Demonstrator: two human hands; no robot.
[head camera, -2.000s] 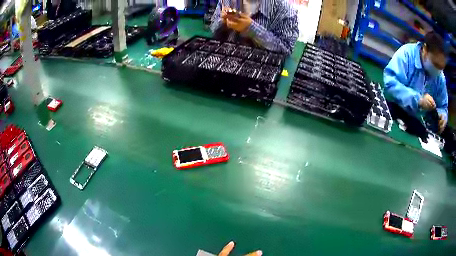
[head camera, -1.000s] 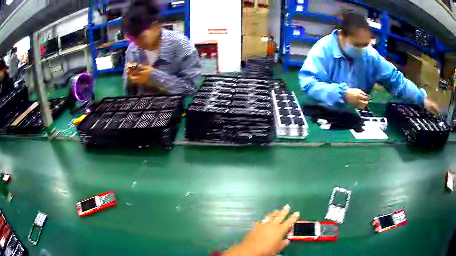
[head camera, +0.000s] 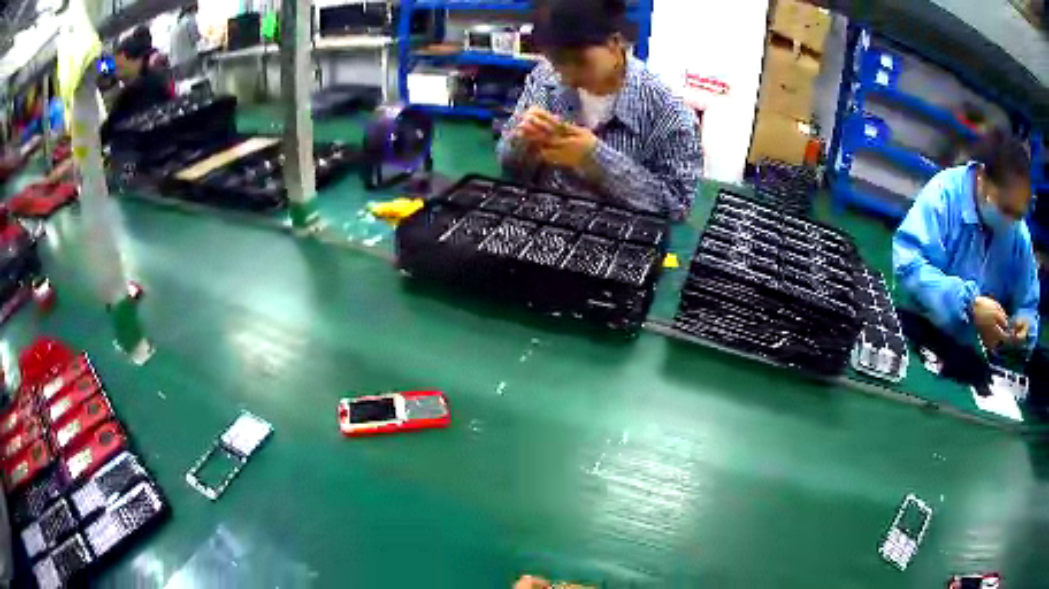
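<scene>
A red-rimmed keypad phone (head camera: 393, 412) lies on the green surface left of centre, its black screen end to the left. A silver-grey open frame (head camera: 230, 454) lies to its left. Another silver-grey frame (head camera: 906, 532) lies at the lower right. Part of a red phone (head camera: 975, 581) is cut off by the bottom edge beside it. Only a thin strip of a hand (head camera: 546, 583) shows at the bottom edge, near the middle. I cannot tell which of my hands it is or whether it holds anything. No other hand of mine can be made out.
A black tray (head camera: 86, 506) with red and silver parts is at lower left. Black tray stacks (head camera: 529, 247) (head camera: 771, 288) and a pale tray (head camera: 880, 345) stand along the far edge. Two people sit behind. A post (head camera: 104, 219) rises at left.
The view has swung right, then back left. A hand was at a phone beside the right-hand frame; now the hand is mostly below the picture and no phone lies directly left of that frame.
</scene>
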